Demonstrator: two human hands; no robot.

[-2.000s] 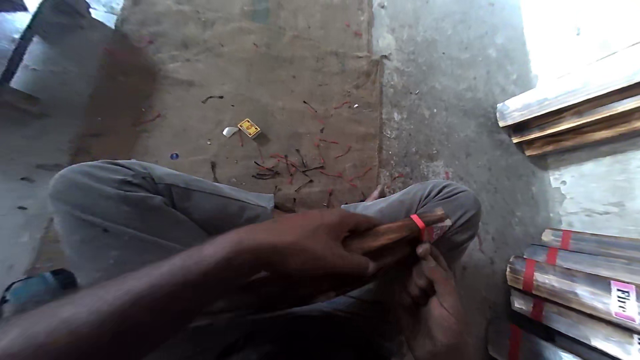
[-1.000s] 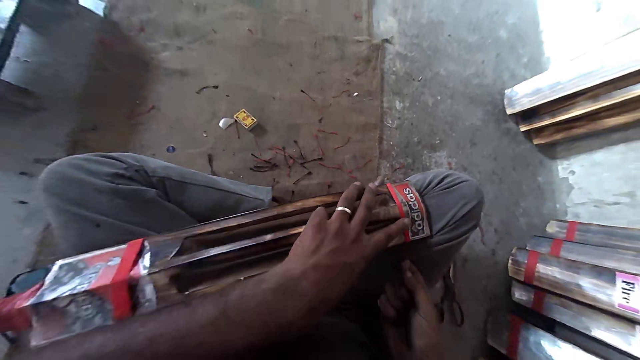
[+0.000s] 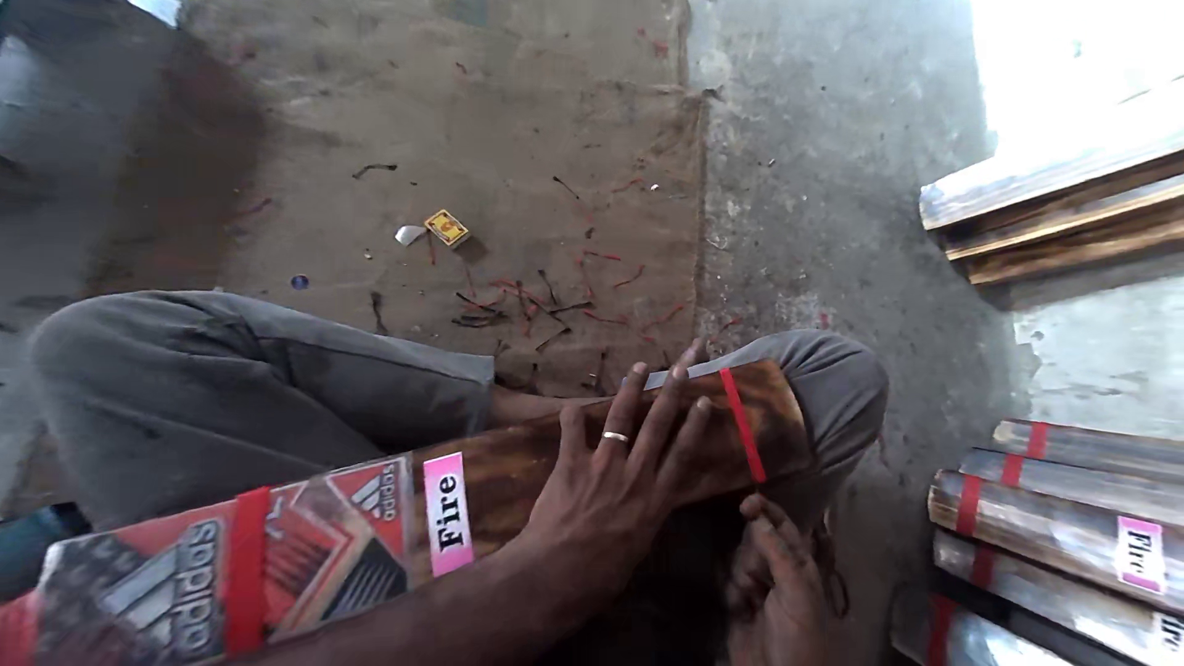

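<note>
A brown cricket bat (image 3: 513,490) lies across the lap, its broad face up. Clear film and red tape wrap its left part over a printed adidas sleeve, and a pink-edged label (image 3: 449,514) with writing is on the wood. A narrow red band (image 3: 743,425) crosses the bat near its right end. My left hand (image 3: 620,462), with a ring, lies spread over the face and holds the bat on the lap. My right hand (image 3: 777,583) is just below the band, fingers bent, partly in shadow; whether it pinches anything is unclear. A thin dark loop (image 3: 840,594) hangs beside it.
Several red-banded bats (image 3: 1036,527) lie at the lower right, and more pieces of shaped wood (image 3: 1064,199) at the upper right. A yellow matchbox (image 3: 448,228), a white scrap (image 3: 409,235) and scattered red and black cord bits (image 3: 527,301) are on the brown floor mat (image 3: 555,129).
The bat has been turned: a ridged side was up one second ago, and now the broad labelled face is. My left hand has shifted from the banded end onto this face.
</note>
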